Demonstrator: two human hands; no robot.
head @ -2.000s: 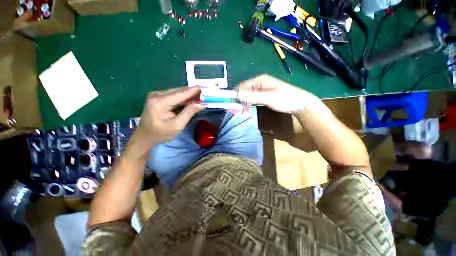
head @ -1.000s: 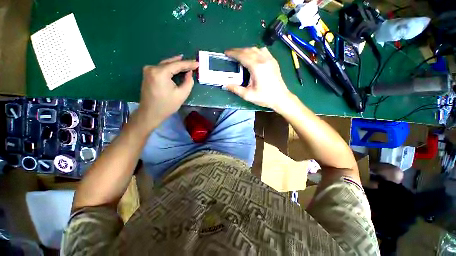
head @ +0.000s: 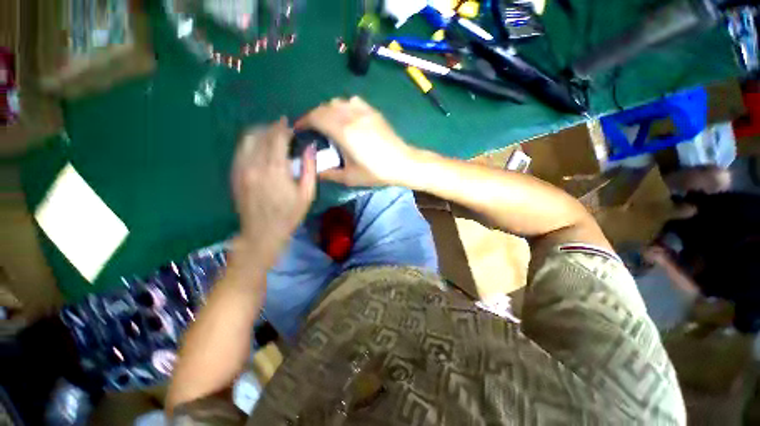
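A white device with a dark window (head: pixel 323 158) is held between my two hands above the front edge of the green mat. My left hand (head: pixel 271 170) is closed on its left side, its thumb along the front; the hand is blurred. My right hand (head: pixel 354 141) grips its right side and far edge. The fingers cover most of the device, so its blue part does not show.
The green mat (head: pixel 167 166) bears a white card (head: pixel 82 223) at left. Copper-red parts (head: pixel 250 52) lie at the far side. A hammer (head: pixel 450 75) and a yellow-handled screwdriver (head: pixel 427 89) lie at right. A dark parts tray (head: pixel 137 320) is below left. A person (head: pixel 721 250) is at far right.
The white frame and the blue-striped piece seen separately earlier came together in my hands. Both hands now wrap around the device more closely. The view has turned and shifted.
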